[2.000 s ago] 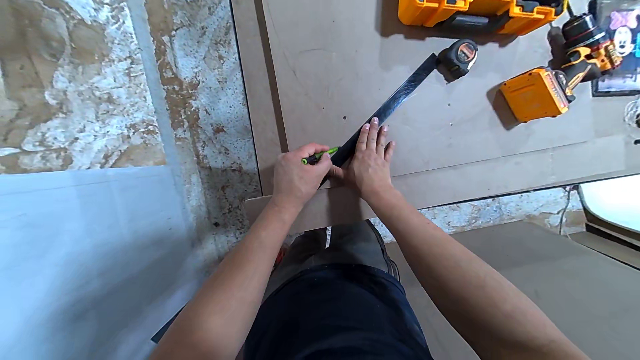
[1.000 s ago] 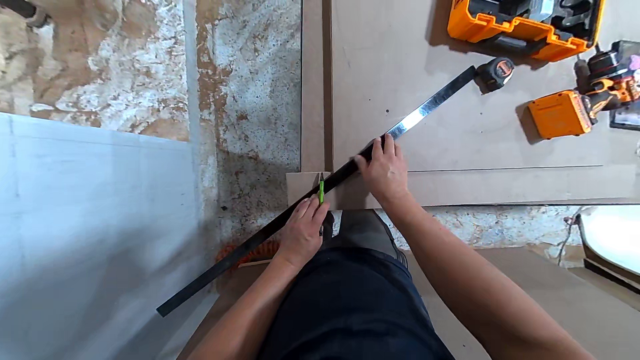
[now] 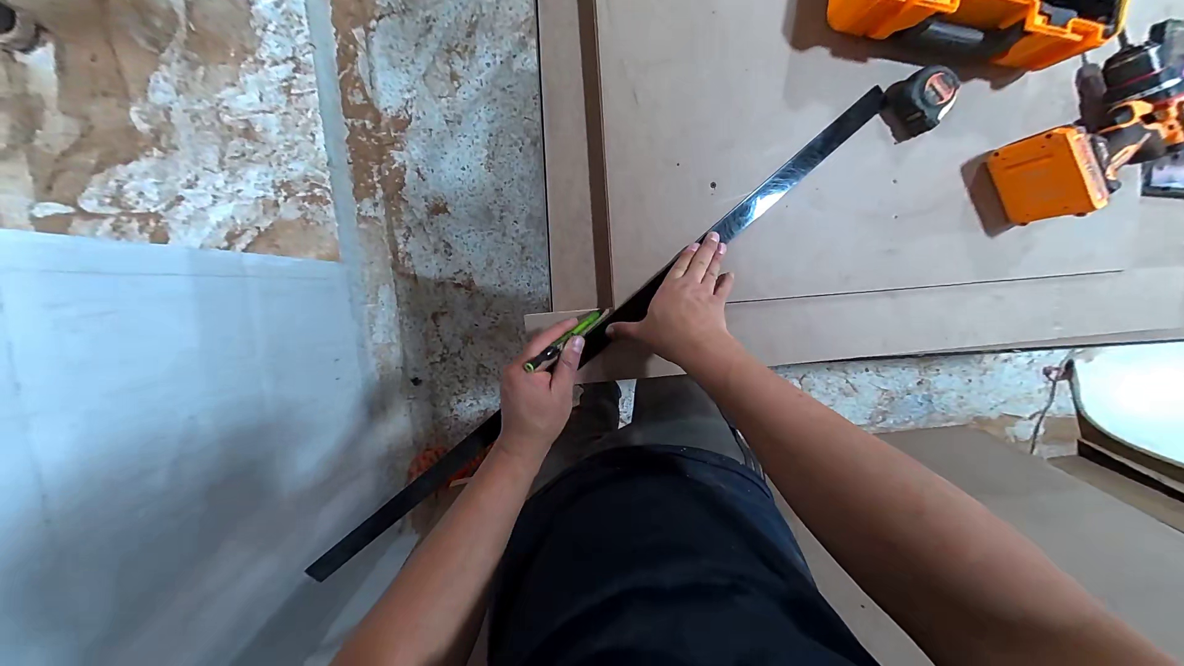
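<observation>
My left hand (image 3: 541, 384) holds a green and black marking pencil (image 3: 566, 340), its tip beside the edge of a long, flat metal straightedge (image 3: 786, 180). The straightedge lies diagonally across the corner of a brown board (image 3: 675, 111), and its dark lower end sticks out past the board to the lower left. My right hand (image 3: 689, 301) lies on the straightedge with fingers spread, pressing it against the board. A black tape measure (image 3: 925, 97) sits at the straightedge's upper end. Under my hands, a board strip (image 3: 971, 314) runs along the near edge.
An orange tool case (image 3: 1017, 32) stands at the top right. Below it lies a cordless drill with an orange battery (image 3: 1050, 176). A pale sheet (image 3: 176, 416) covers the left side, beside stained floor (image 3: 462, 185). At the lower right is another brown board (image 3: 999, 527).
My left hand, with the pencil, has moved up along the straightedge since a second ago, closer to my right hand. The view has shifted.
</observation>
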